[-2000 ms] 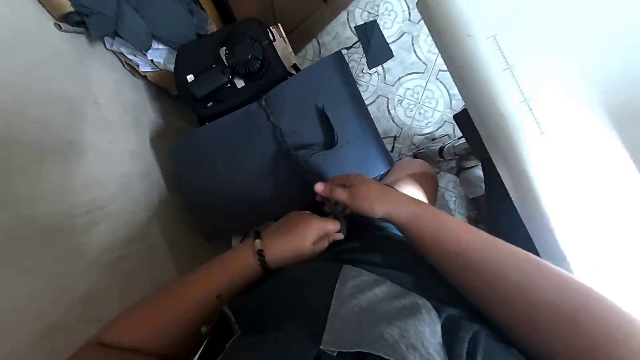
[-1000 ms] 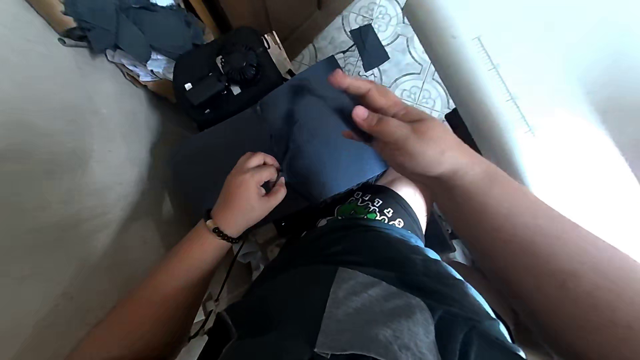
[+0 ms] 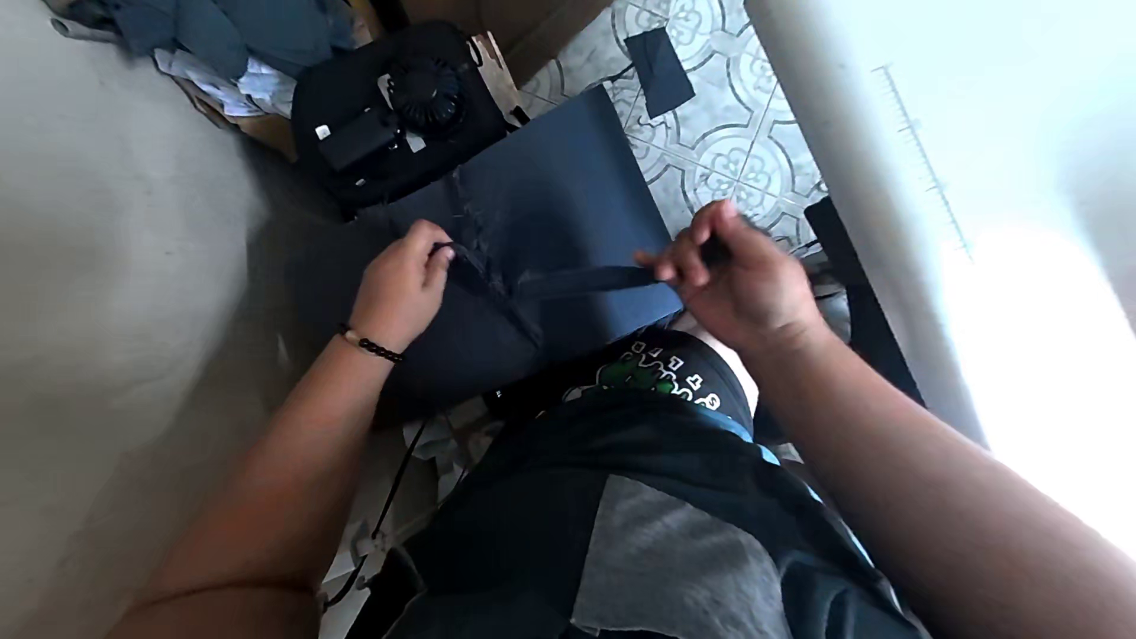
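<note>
A dark blue fabric bundle or panel (image 3: 568,169) lies across the middle, with a frayed seam or cord running over it. My left hand (image 3: 408,280), a beaded bracelet at its wrist, pinches a dark strip (image 3: 475,257) at the panel's left part. To the right, my right hand (image 3: 728,271) is closed round the end of a dark fabric band (image 3: 586,281), which stretches leftward over the panel. Part of what the right fingers hold is hidden.
A black padded piece with a round fan-like device (image 3: 426,93) stands beyond the panel. Cloth scraps (image 3: 222,35) fill a box at upper left. A dark cloth patch (image 3: 659,71) lies on the patterned tile floor (image 3: 737,133). A white surface (image 3: 1003,177) borders the right, a beige one (image 3: 115,266) the left.
My hands were close together near my lap two seconds ago and are now apart over the panel. Since one second ago, my right hand has lowered and closed on the band.
</note>
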